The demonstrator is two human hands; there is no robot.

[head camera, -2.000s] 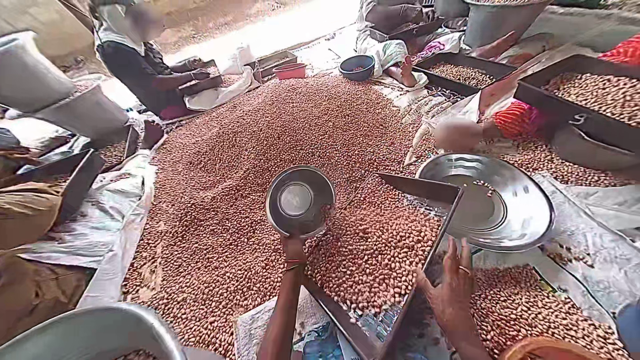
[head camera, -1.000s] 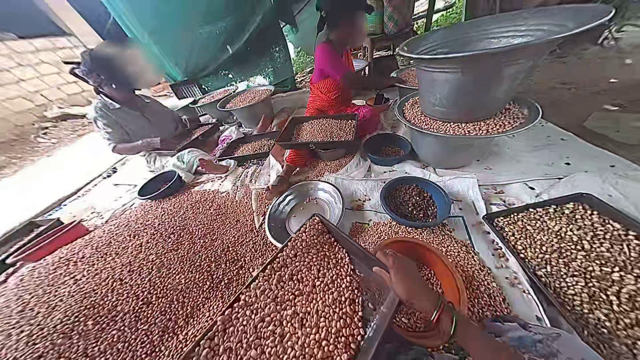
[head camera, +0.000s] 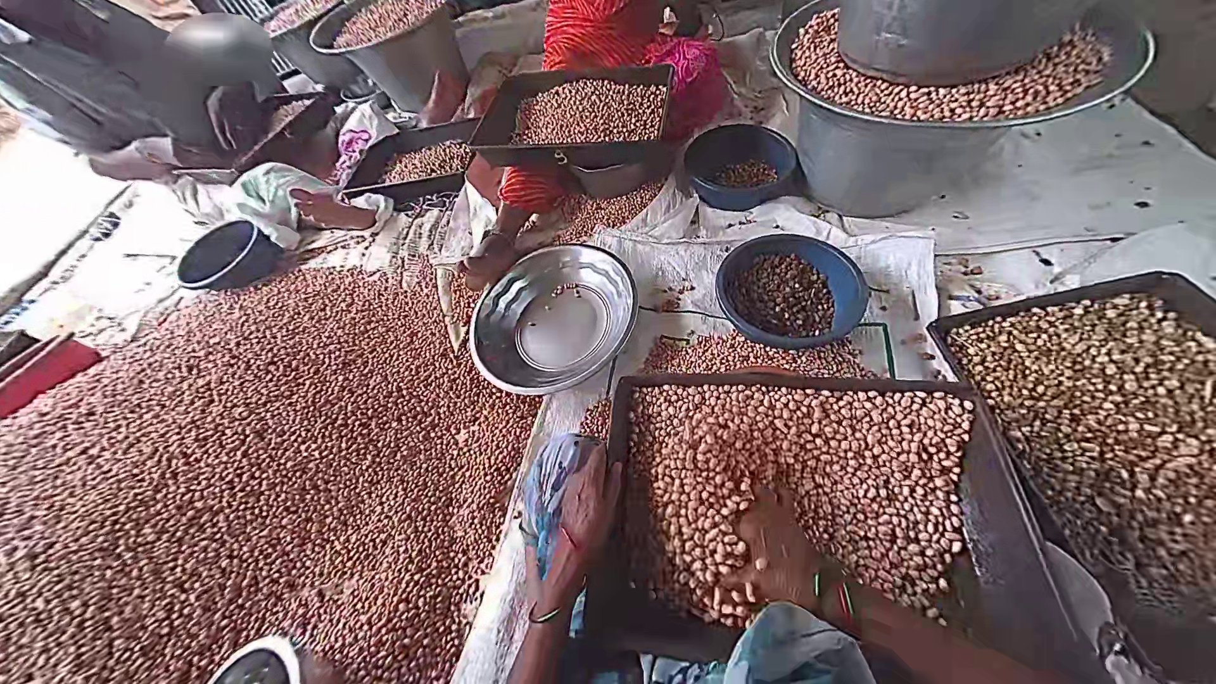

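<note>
A dark metal tray [head camera: 793, 384] full of pinkish-brown nuts or seeds rests in front of me, close to my lap. At its left wall my left hand [head camera: 589, 503] grips the rim. My right hand [head camera: 774, 541] lies among the nuts [head camera: 855, 456] inside the tray, its fingertips partly buried, so its grasp is unclear. Beyond the tray stand a shiny steel basin [head camera: 556, 318] with a few nuts in it and a blue bowl [head camera: 793, 290] of darker pieces. A large heap of nuts [head camera: 266, 456] spreads at the left.
A second dark tray [head camera: 1121, 380] of paler nuts stands at the right. Large metal tubs [head camera: 893, 161], another blue bowl [head camera: 741, 166] and a dark bowl [head camera: 228, 255] are farther back. Co-workers sit behind trays at the upper left and top centre. A red container [head camera: 47, 375] lies at the left edge.
The full tray has come to rest before me, over where the orange bowl showed. My right hand has moved from its rim into the nuts. The steel bowl held two seconds ago is out of my hand.
</note>
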